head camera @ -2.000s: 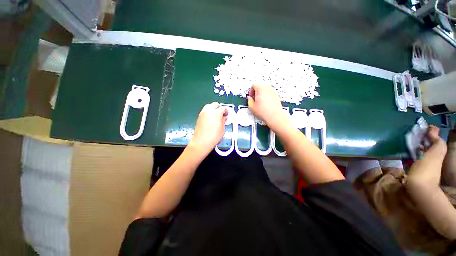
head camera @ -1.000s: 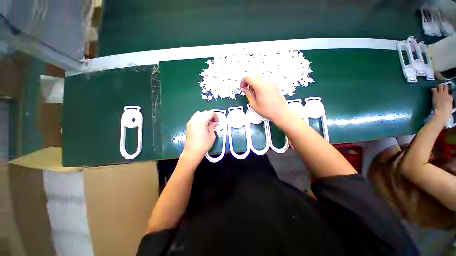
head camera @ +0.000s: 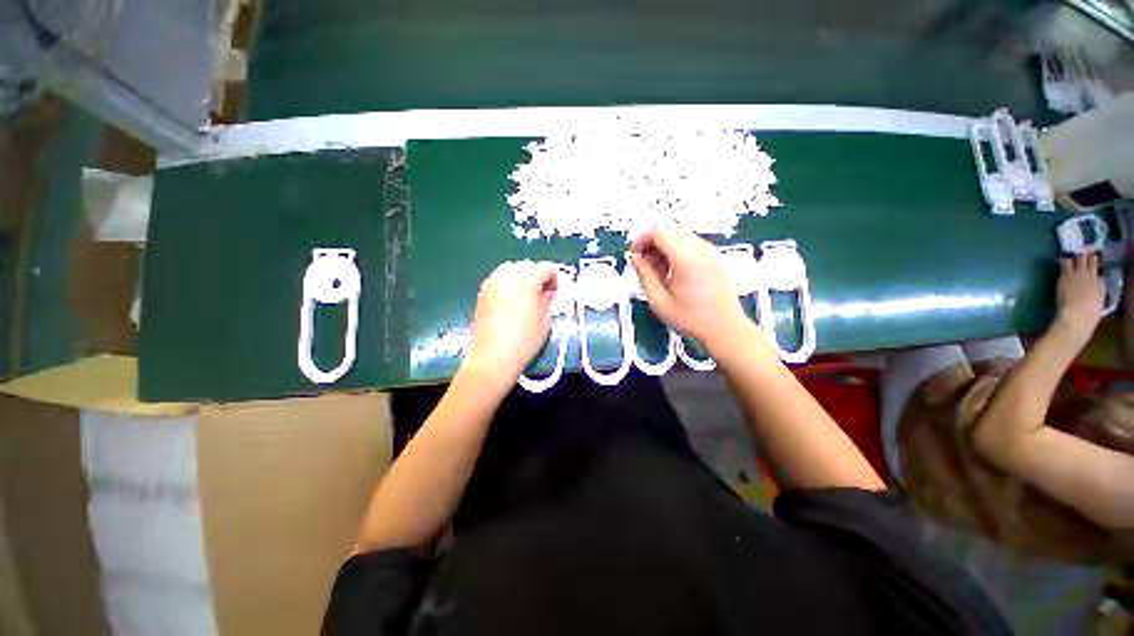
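Note:
Several white plastic frames [head camera: 606, 326] stand side by side in a row along the front edge of the green table, disc ends away from me. My left hand [head camera: 512, 317] is over the disc end of the leftmost frame in the row, fingertips pinched together. My right hand [head camera: 682, 283] is over the disc ends in the middle of the row, thumb and finger close together. Whether either hand holds a small piece is too small to tell. The pile of small white pieces [head camera: 640, 180] lies just behind the row.
A single white frame [head camera: 330, 317] lies apart at the left. A cardboard carton [head camera: 292, 497] stands below the table's left end. At the far right are the neighbour's frames [head camera: 1011, 162] and another person's hand [head camera: 1079, 288]. A pale rail [head camera: 410, 127] runs behind.
My right hand has moved from the pile's front edge back towards me, over the row's disc ends. My left hand stays near the leftmost row frame. The view has shifted slightly.

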